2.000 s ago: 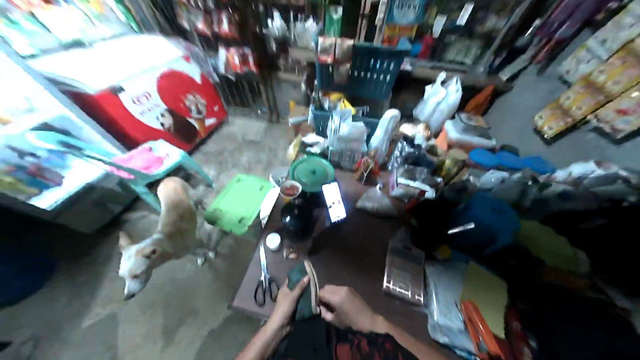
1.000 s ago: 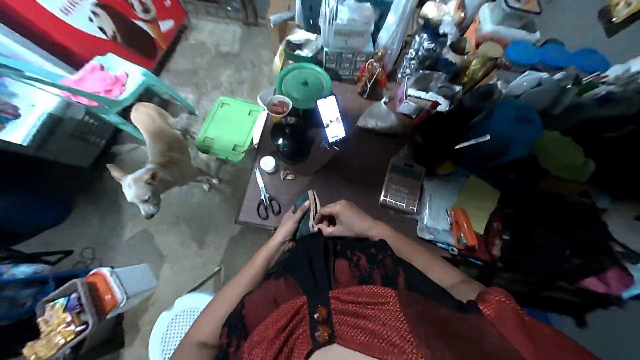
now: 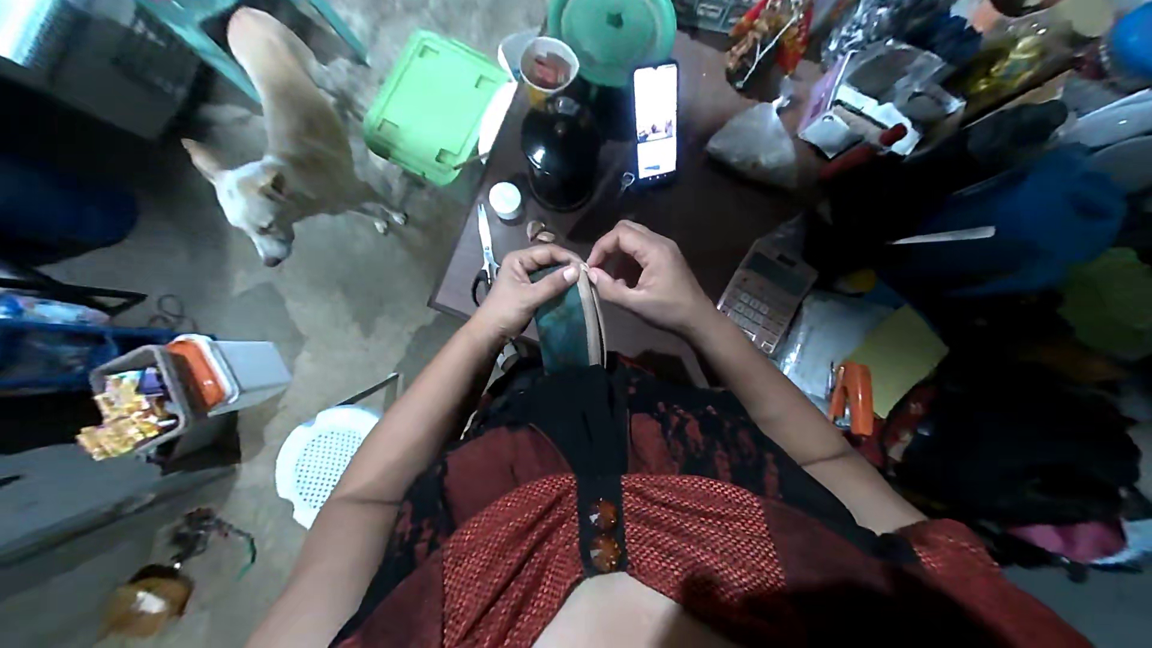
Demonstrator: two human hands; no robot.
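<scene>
A dark green flat piece, perhaps fabric, with a beige strip along its edge (image 3: pixel 562 319) stands between my hands and my lap at the table's front edge. My left hand (image 3: pixel 533 290) holds its top, thumb on the near side by the strip. Thumb and index finger of my right hand (image 3: pixel 643 274) pinch the strip's upper end, touching my left fingertips. Scissors (image 3: pixel 487 256) with dark handles lie left of my left hand, partly hidden. Beyond them are a small white-lidded jar (image 3: pixel 506 200) and small brownish pieces (image 3: pixel 540 232). A lit phone (image 3: pixel 655 123) stands or lies farther back.
A glossy black rounded object (image 3: pixel 560 153), a plastic cup (image 3: pixel 549 66) and a green round lid (image 3: pixel 612 36) are at the back left. Right lie a calculator (image 3: pixel 768 292), a filled plastic bag (image 3: pixel 754 144) and an orange-handled tool (image 3: pixel 852 399). A dog (image 3: pixel 292 153) stands on the floor, left.
My right fingertips have come up to the top of the strip beside my left hand. The view has tilted down toward my lap.
</scene>
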